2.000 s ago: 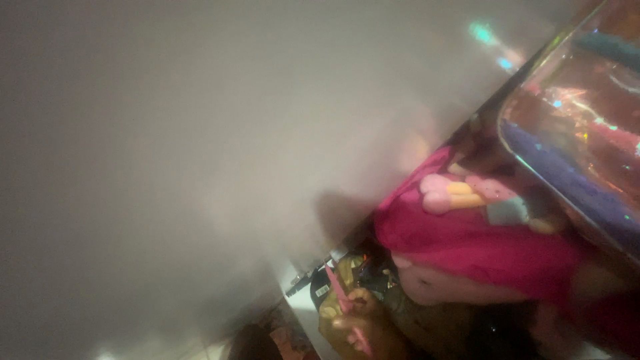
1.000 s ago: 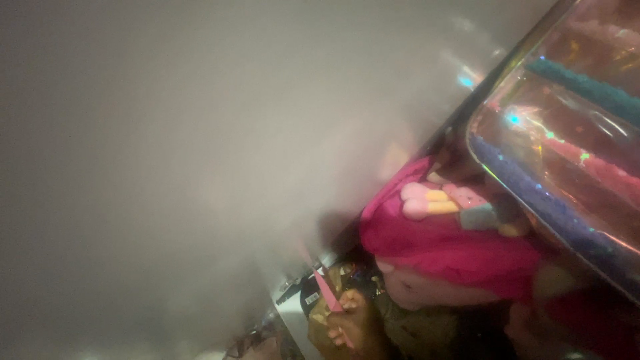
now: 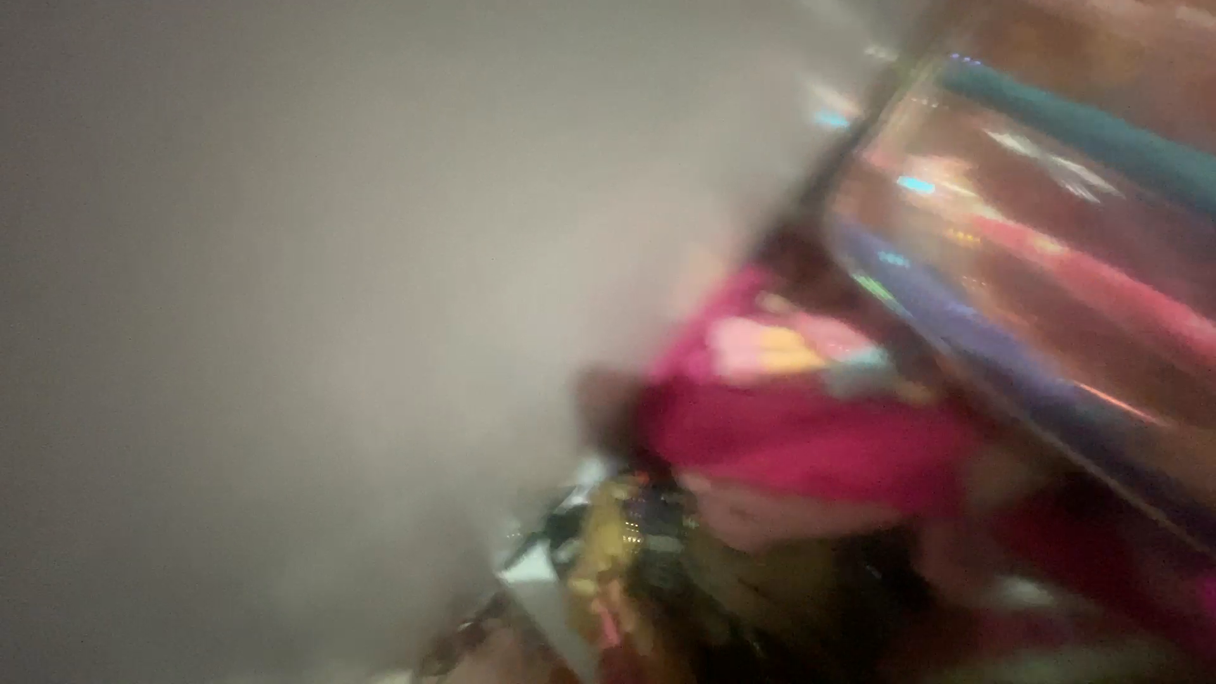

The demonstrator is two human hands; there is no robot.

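The picture is strongly blurred. Near the bottom, a blurred hand is around a slim pink object; I cannot tell whose hand it is or whether it is a left or a right one. Just above it lies a yellowish-brown shape. Another skin-toned shape shows at the bottom edge, too unclear to name as a hand. Neither of my hands can be made out with certainty.
A clear, shiny plastic surface with coloured bands fills the upper right. Below it is bright pink cloth with a pastel figure. A blurred grey surface covers the left. A pale edge lies near the hand.
The view has shifted and blurred. The pink object in the hand, a clear pointed shape earlier, is now barely visible. The hand remains near the bottom.
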